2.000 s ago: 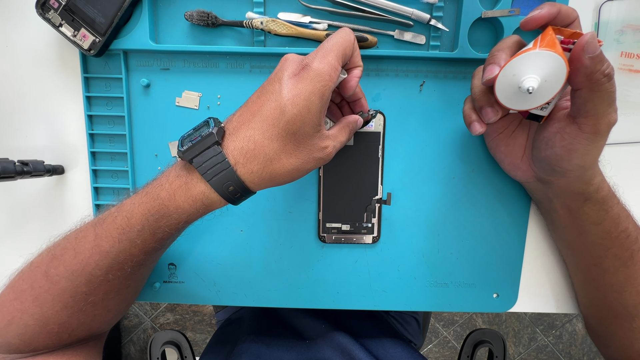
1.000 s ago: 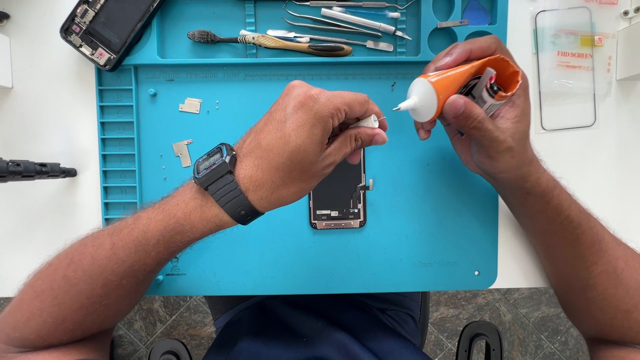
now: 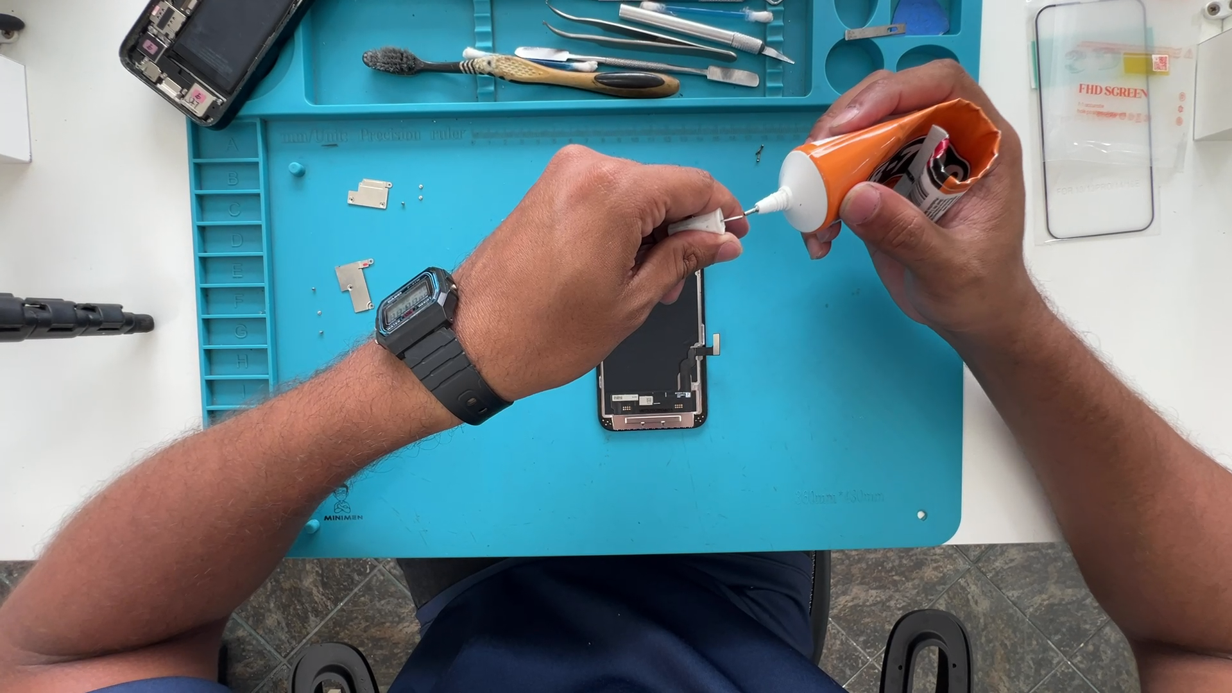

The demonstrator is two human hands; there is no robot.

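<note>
Pinched between thumb and index finger of my left hand [image 3: 597,260] is a small white cap [image 3: 697,223] with a thin metal pin. The pin points at the nozzle of an orange adhesive tube [image 3: 857,159], partly rolled up, which my right hand [image 3: 934,212] grips. Pin tip and nozzle tip are very close; I cannot tell whether they touch. Below my left hand a phone display assembly [image 3: 653,356] lies back side up on the blue silicone mat [image 3: 818,433], its upper part hidden by that hand. A flex cable [image 3: 714,345] sticks out at its right edge.
Metal brackets [image 3: 370,193] [image 3: 355,285] and tiny screws lie left on the mat. The top tray holds a toothbrush [image 3: 577,73], tweezers [image 3: 626,37] and a craft knife [image 3: 707,32]. An opened phone body [image 3: 207,53] rests upper left, a clear-packed screen frame [image 3: 1095,120] upper right.
My left hand has lifted away from the top of the display assembly and now holds the white cap at the tube's nozzle. My right hand has turned the tube so its nozzle points left.
</note>
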